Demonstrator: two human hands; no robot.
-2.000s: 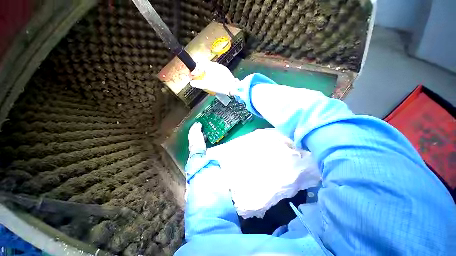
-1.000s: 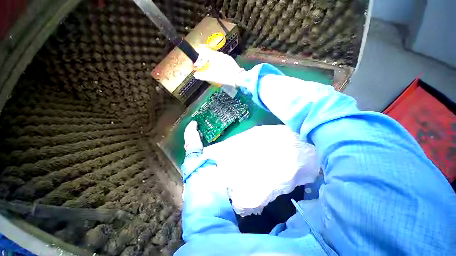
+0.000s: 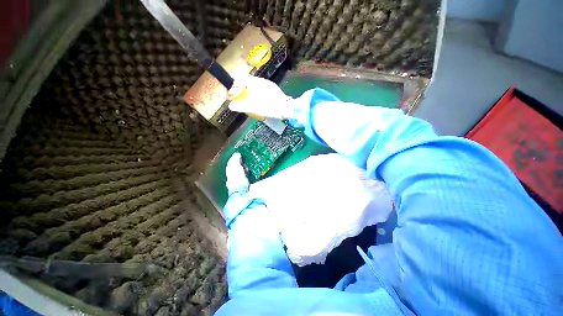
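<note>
A green circuit board (image 3: 262,151) with dense silvery parts lies tilted over the green booth floor. My left hand (image 3: 236,174), in a white glove, is at the board's left edge and holds it there; its fingertips are partly hidden. My right hand (image 3: 259,97), in a white glove, is shut on the orange-yellow grip of an air gun (image 3: 275,125). Its pale flat tip is over the board's upper part. A crumpled white cloth (image 3: 327,203) lies in front of the board, between my sleeves.
A metal box (image 3: 222,74) with a round yellow item stands behind the board. Dark egg-crate foam (image 3: 111,154) lines the booth walls. A black hose comes down from the top. A red-lined tray (image 3: 525,148) is at the right.
The air gun's tip has shifted slightly left and down over the board compared with one second ago. The whole view has shifted a little. Both hands keep their hold.
</note>
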